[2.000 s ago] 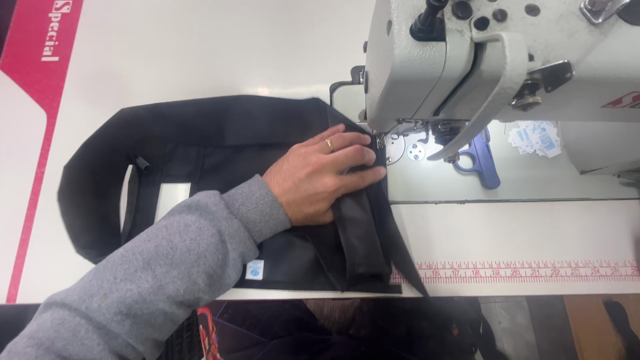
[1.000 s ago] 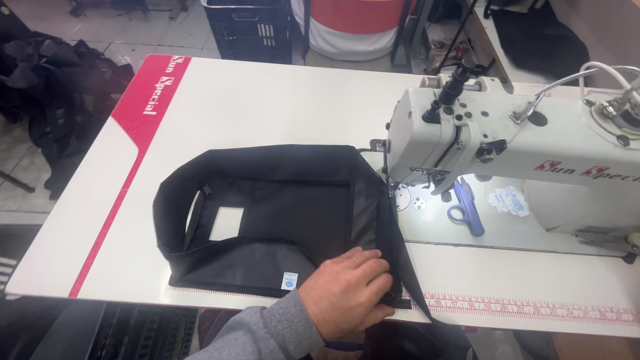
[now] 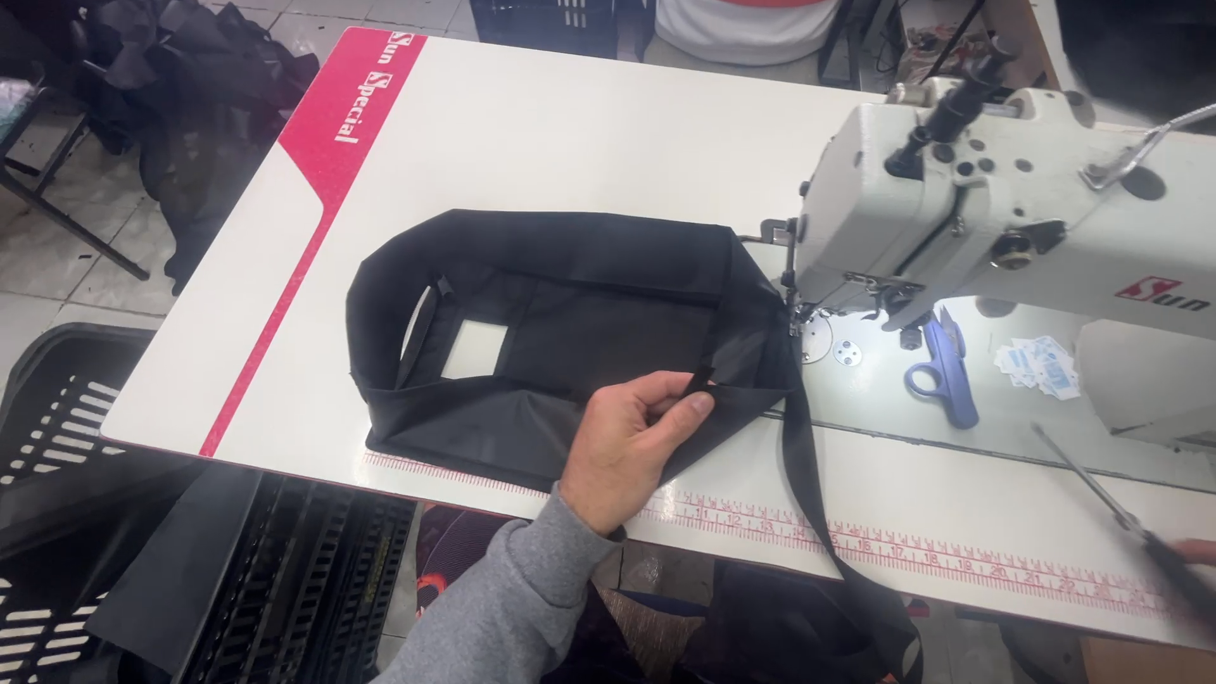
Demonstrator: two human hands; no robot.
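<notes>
A black fabric piece (image 3: 608,332), looped and boxy with seamed edges, lies on the sewing table, its right corner by the needle area of the sewing machine (image 3: 874,209). My left hand (image 3: 641,437) pinches a small edge of this fabric between thumb and fingers. From its right corner a black fabric strip (image 3: 807,465) hangs over the table's front edge. Only the fingertips of my right hand (image 3: 1197,551) show at the right edge, beside a blurred tool with a dark handle and thin metal shaft (image 3: 1092,484); the grip is mostly hidden.
Blue thread snips (image 3: 950,375) and a pile of small labels (image 3: 1040,366) lie on the machine bed. A printed ruler (image 3: 912,551) runs along the front of the white table (image 3: 608,123). Black plastic crates (image 3: 66,456) stand at lower left; dark fabric (image 3: 209,123) is heaped behind.
My left hand has lifted from lying flat on the fabric to pinching its edge. The right fingertips and the dark-handled tool have come into view at the right. The view has shifted.
</notes>
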